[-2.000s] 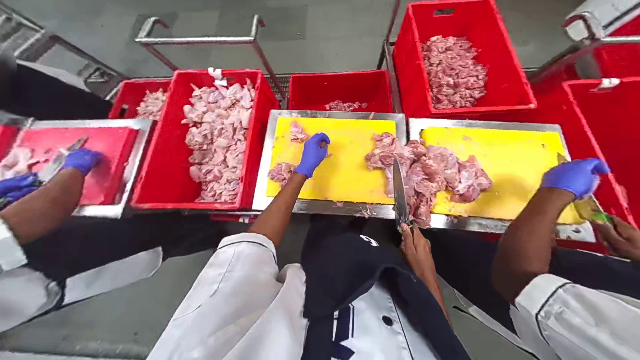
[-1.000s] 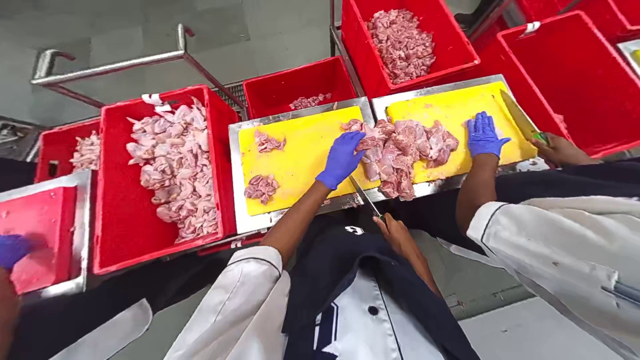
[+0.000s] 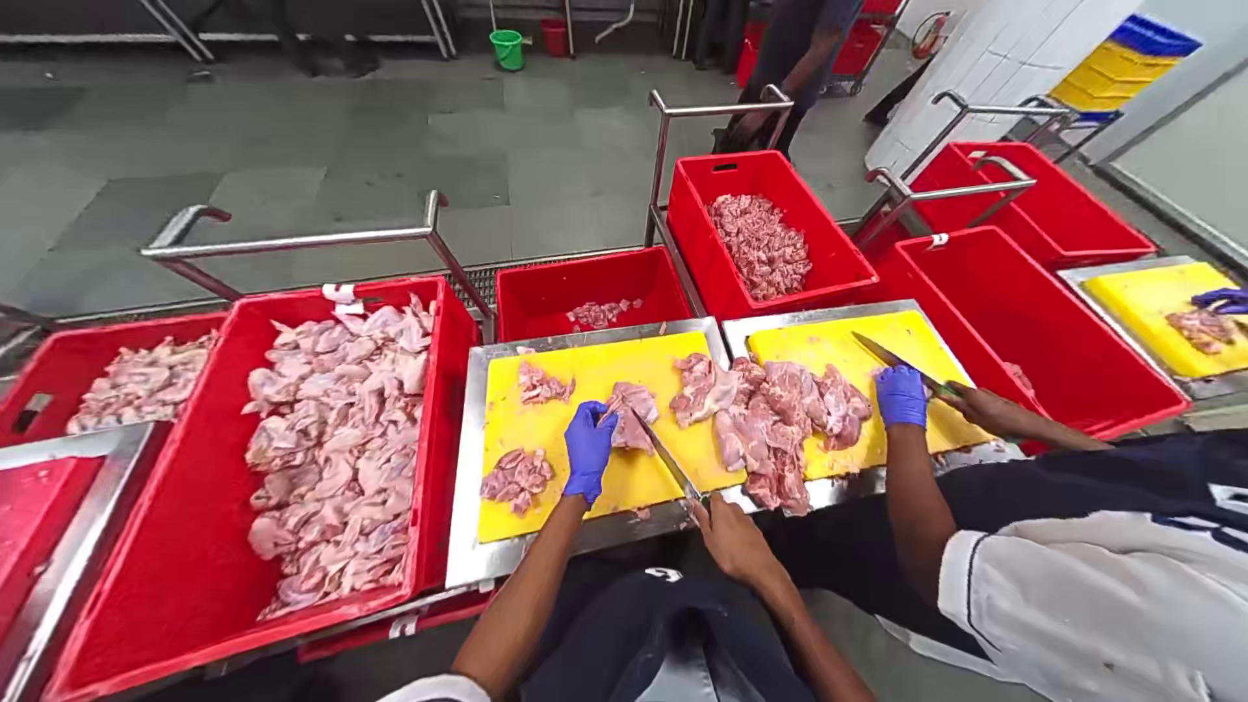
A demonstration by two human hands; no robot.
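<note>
My left hand (image 3: pixel 590 448), in a blue glove, pinches the edge of a piece of raw chicken (image 3: pixel 634 417) on the yellow cutting board (image 3: pixel 585 512). The bare right hand (image 3: pixel 733 534) grips a knife (image 3: pixel 671 463), whose blade tip reaches that same piece. On the board's left side lie a small piece of meat (image 3: pixel 542 384) and a heap of cut pieces (image 3: pixel 517 479). A larger pile of raw chicken (image 3: pixel 780 414) spans the gap between my board and the neighbouring yellow board (image 3: pixel 902 336).
At right a co-worker's gloved hand (image 3: pixel 902 395) and knife (image 3: pixel 882 351) are close to the pile. A red crate of chicken (image 3: pixel 429 468) stands left; red crates with cut meat (image 3: pixel 595 283) (image 3: pixel 760 249) stand behind. Farther right are an empty-looking crate (image 3: pixel 1033 322) and another board (image 3: pixel 1141 322).
My left hand has moved from the shared pile to a piece on my board. That piece now lies apart from the pile. The view has shifted and shows more floor ahead.
</note>
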